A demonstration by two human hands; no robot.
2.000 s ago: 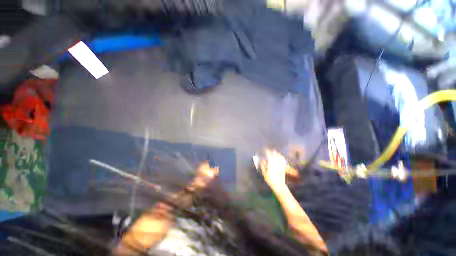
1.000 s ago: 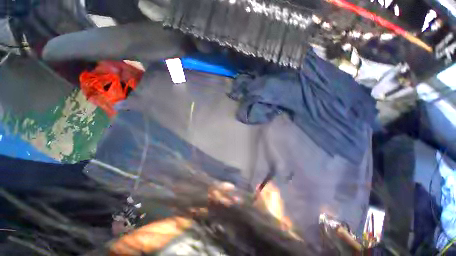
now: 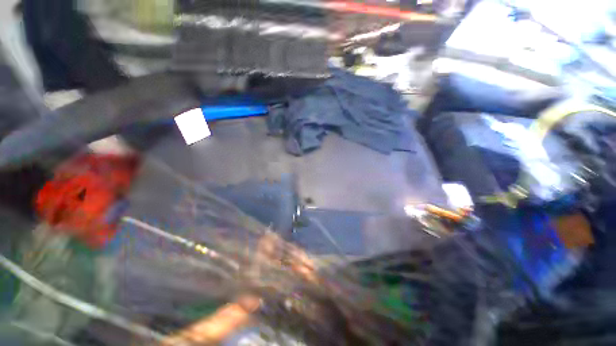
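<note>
Navy trousers [image 3: 331, 232] lie on the near part of the grey padded table [image 3: 365, 179], with another flat stretch of navy cloth to their left, partly folded or bent. My left hand [image 3: 267, 249] is blurred at the cloth's near edge, its forearm coming from the bottom. My right hand cannot be made out clearly; a blurred skin-coloured patch just right of my left hand may be part of it. What the fingers hold is hidden by blur. The steam iron [image 3: 439, 215] sits at the table's right end, with no hand on it.
A crumpled navy heap [image 3: 351, 111] lies at the table's far side. A white card [image 3: 193, 126] and a blue strip [image 3: 233, 111] are at the far left. An orange-red bag [image 3: 88, 196] is at left. A yellowish hose [image 3: 574, 111] and second table are at right.
The view has swung, so the table sits differently. The near cloth now extends further right and shows a bend, where a straight band lay before. Both hands have come close together.
</note>
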